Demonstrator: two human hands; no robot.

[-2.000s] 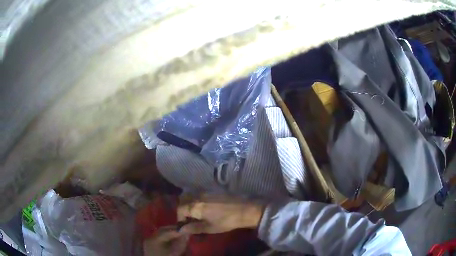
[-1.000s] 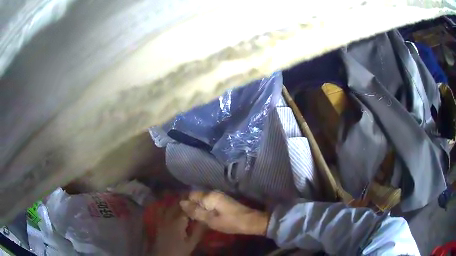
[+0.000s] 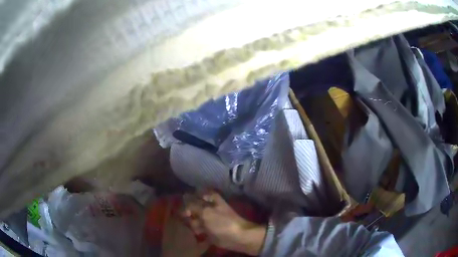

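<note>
A red plastic bag [image 3: 160, 218] lies low in the centre, dark and partly hidden by both hands. My right hand [image 3: 223, 223], in a grey-blue sleeve, reaches in from the right and rests over the bag with its fingers bent. My left hand [image 3: 182, 242] is blurred at the bottom edge, against the bag and just below my right fingertips. Whether the fingers grip the bag is unclear. A translucent white plastic bag [image 3: 95, 221] with red print lies left of the hands.
A cream cloth cover [image 3: 150, 90] with a frayed edge hangs across the top and left. Behind the hands are grey ribbed pieces [image 3: 201, 163] under a bluish clear bag [image 3: 251, 125], beside a carton edge [image 3: 319, 145]. Grey fabric [image 3: 381, 115] drapes at the right.
The view has shifted slightly, so the carton and fabric appear further right and lower. My right hand's fingers have moved apart and bent over the red bag; my left hand stays beside them.
</note>
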